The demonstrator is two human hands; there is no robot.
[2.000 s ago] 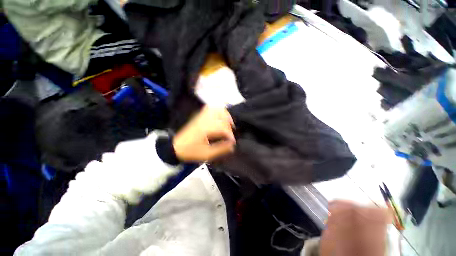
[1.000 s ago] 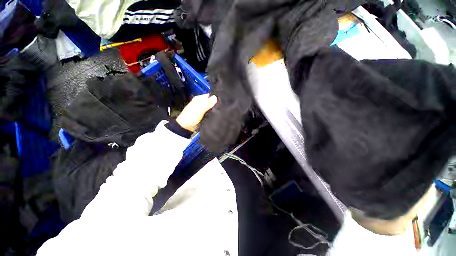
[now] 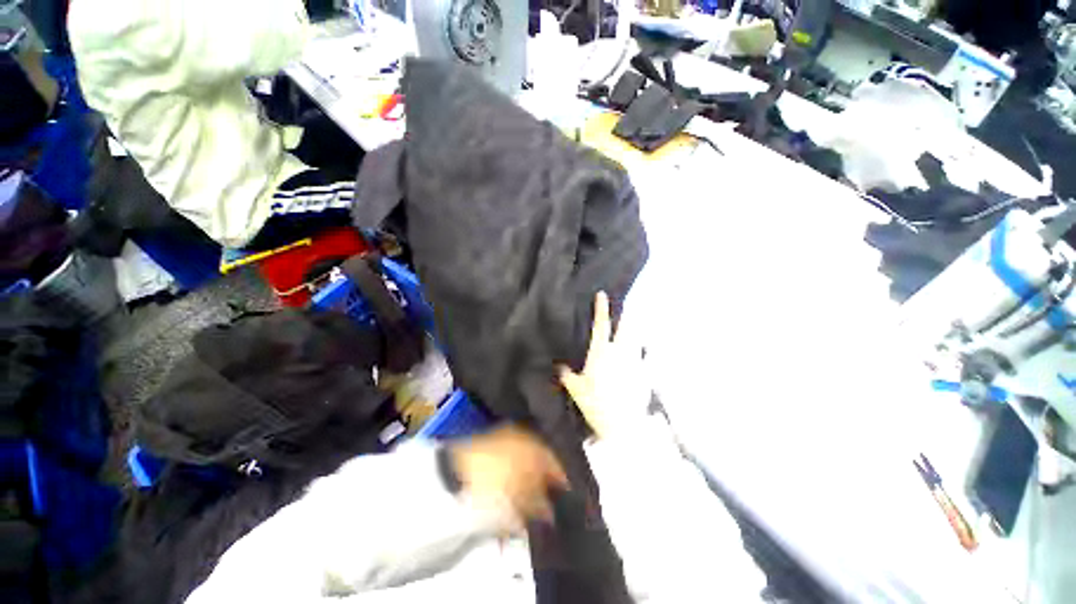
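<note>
A dark charcoal garment extends from the upper middle down between my forearms, with a loose fold at its right side. My right hand is at the garment's right edge, thumb and a finger spread apart, the other fingers hard to make out. My left hand is blurred and lies over the narrow lower part of the garment; whether it grips the cloth cannot be told. The lower end of the garment runs out of the picture at the bottom.
The white table lies right of the garment. Thread snips, a dark phone and the sewing machine are at the right. A dark cloth pile, blue crate and red object are at the left.
The garment has moved off the table's right part to the middle. My right hand has come left to it, and my left hand has moved lower. The view has tilted up.
</note>
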